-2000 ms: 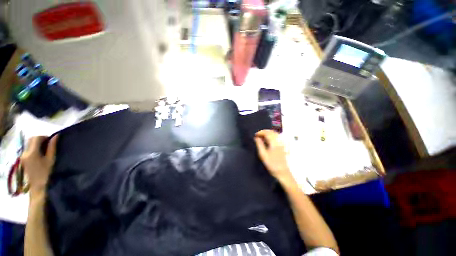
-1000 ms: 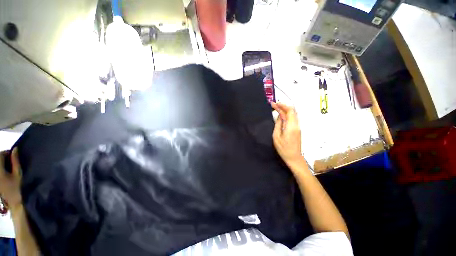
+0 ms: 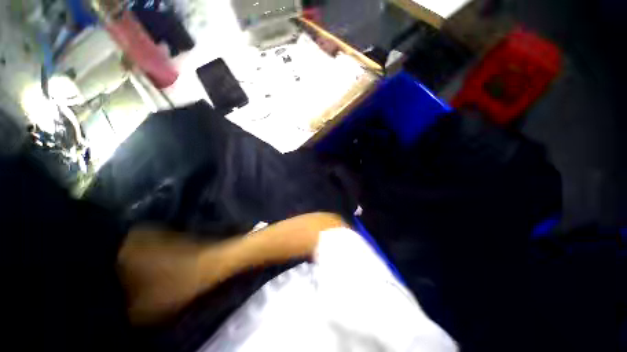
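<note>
The black garment [image 3: 254, 179] lies over the machine bed and down over my lap. Its far corner reaches the lit needle area [image 3: 72, 134] at the left. More black cloth fills the dark left edge of the view. My right hand [image 3: 155, 278] is blurred at the lower left, with the forearm crossing in front of my body from a white sleeve. Its fingers are lost in blur and dark cloth, so I cannot tell whether they grip it. My left hand is not in view.
A black phone [image 3: 221, 84] lies on the white table [image 3: 302, 89], with a pink bottle [image 3: 141, 51] behind it. A blue crate [image 3: 405, 110] with black cloth stands at the table's right side. A red crate [image 3: 512, 75] is on the floor farther right.
The view has swung right and down, bringing the blue crate in. My right hand has left the garment's right edge by the phone and crossed to the lower left. My left hand has gone out of view.
</note>
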